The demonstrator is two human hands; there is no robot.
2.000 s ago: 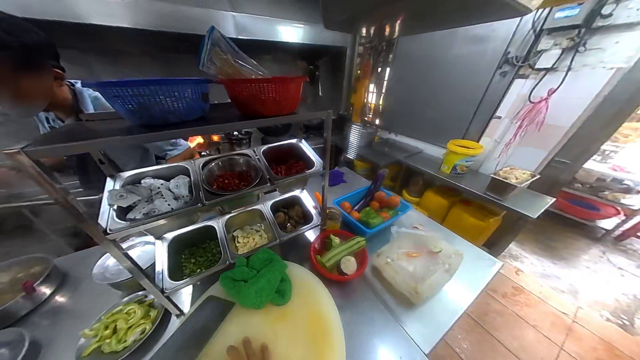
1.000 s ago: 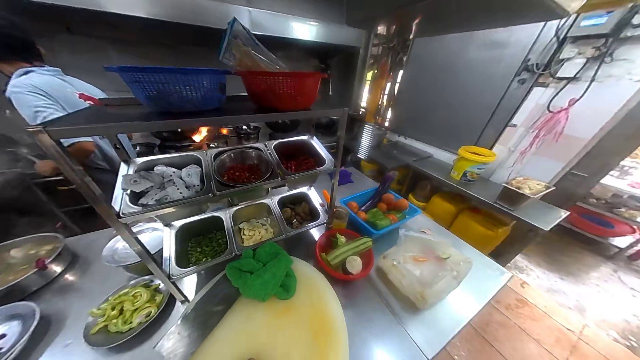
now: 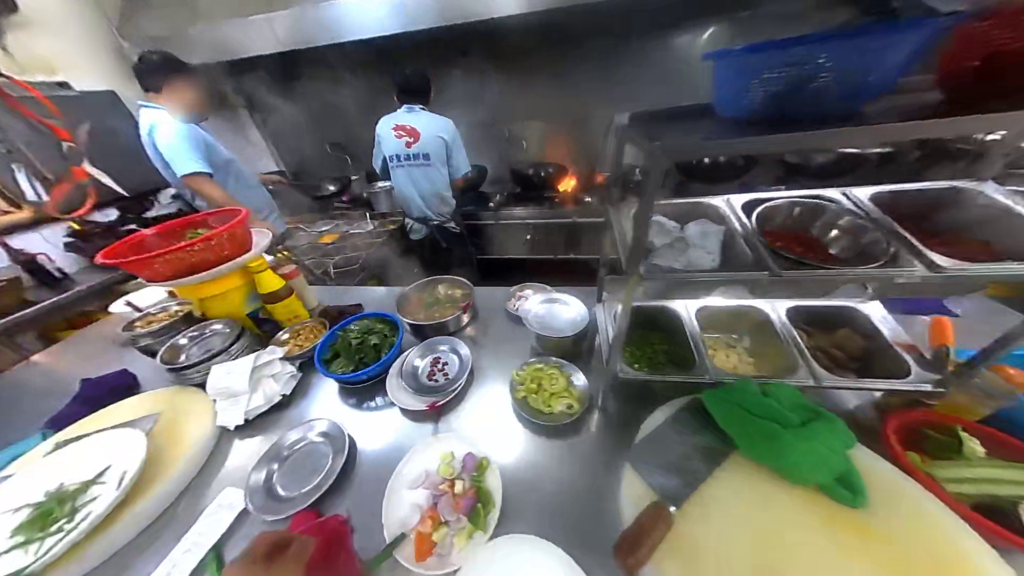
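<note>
At the bottom edge, left of centre, a blurred bare hand, apparently my left hand, touches or lies against a red cloth; its grip is unclear. My right hand is not visible. Close by on the right is an oval white plate of chopped onion, tomato and greens, with part of another white plate below it. An empty metal plate lies above the hand. Farther right, a cleaver with a brown handle rests on a round cutting board, beside a green cloth.
Two people in light blue shirts, one at a left-side station and one at the stove, stand beyond the steel counter. A rack of metal food pans rises at right. Bowls, a blue basin and a red basket crowd the left.
The view has swung strongly left, bringing the plates and two people into sight. Fingers seen over the cutting board two seconds ago are gone from there; a hand now shows by the red cloth.
</note>
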